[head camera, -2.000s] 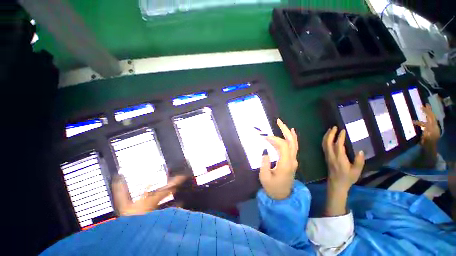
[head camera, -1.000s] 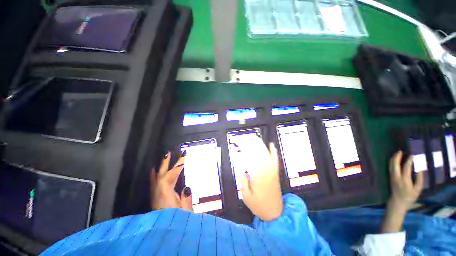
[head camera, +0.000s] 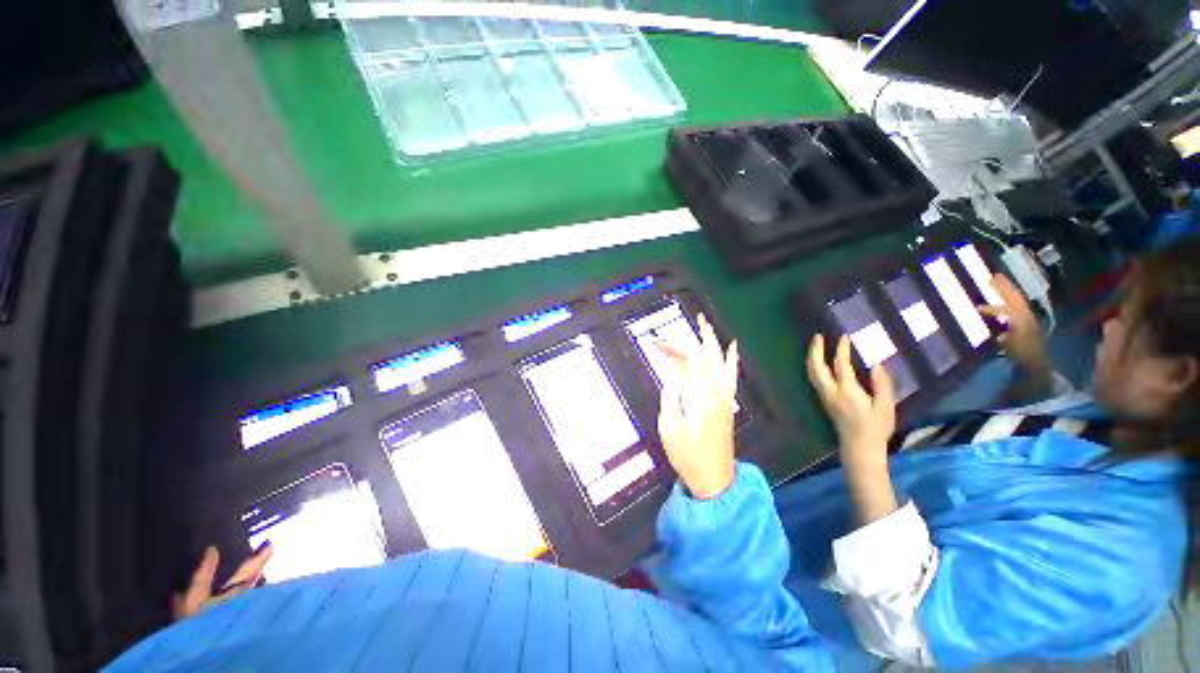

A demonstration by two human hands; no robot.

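Note:
A black foam tray (head camera: 494,345) holds several smartphones in a row, screens lit mostly white; bright strips with blue tops show above them. My right hand (head camera: 700,418) is over the rightmost smartphone (head camera: 654,329), fingers apart, fingertips at its screen, covering its lower part. My left hand (head camera: 221,582) is at the lower left edge of the leftmost smartphone (head camera: 316,526), fingers apart, partly hidden by my blue sleeve. The two middle smartphones, one large and white (head camera: 461,480) and one with a grey strip low down (head camera: 588,414), are untouched.
A tall stack of black trays (head camera: 99,394) stands at the left. A grey post (head camera: 244,145), pale rail (head camera: 526,253) and clear blister tray (head camera: 507,86) lie beyond. A black tray (head camera: 803,184) sits back right. A neighbouring person (head camera: 1026,526) touches phones in another tray.
The view has swung left to right, so the neighbour shows more and the stack less. My right hand has moved from the second smartphone to the rightmost one. My left hand remains at the leftmost smartphone.

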